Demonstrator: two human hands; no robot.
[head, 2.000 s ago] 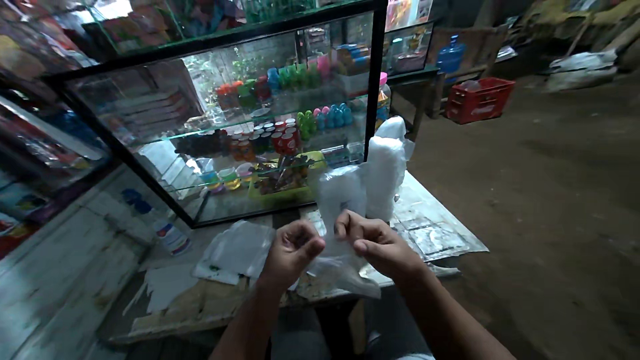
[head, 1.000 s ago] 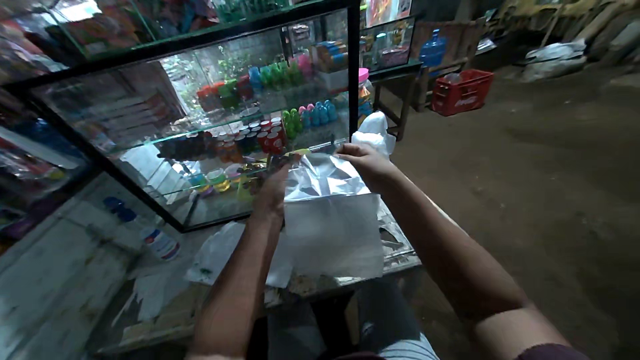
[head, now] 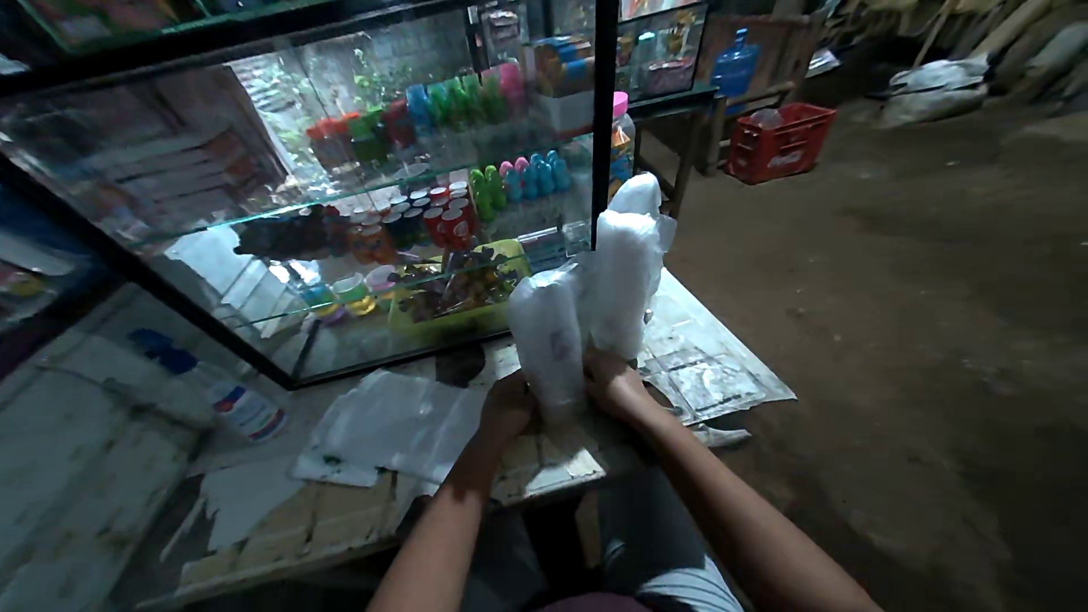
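Between my hands, at the table's near edge, a white filled plastic bag [head: 548, 336] stands upright. My left hand [head: 510, 406] is at its lower left side, with the fingers partly hidden behind it. My right hand [head: 614, 382] is at its lower right, its fingertips hidden by the bag and the wrist. Just beyond my right hand rises a taller white filled plastic bag [head: 627, 285], with the top of another [head: 636, 195] behind it. Flat clear plastic bags [head: 395, 425] lie on the table to the left of my left hand.
A glass display case [head: 605, 127] with candies and small bottles stands behind the bags. On the left is a spray bottle [head: 246, 412]. Plastic sheeting [head: 722, 365] covers the table's right part. A red crate [head: 778, 144] and a blue water jug [head: 736, 64] are farther back.
The open, spread plastic bag held up one second ago no longer shows in my hands. My hands have come down to the base of an upright filled bag.
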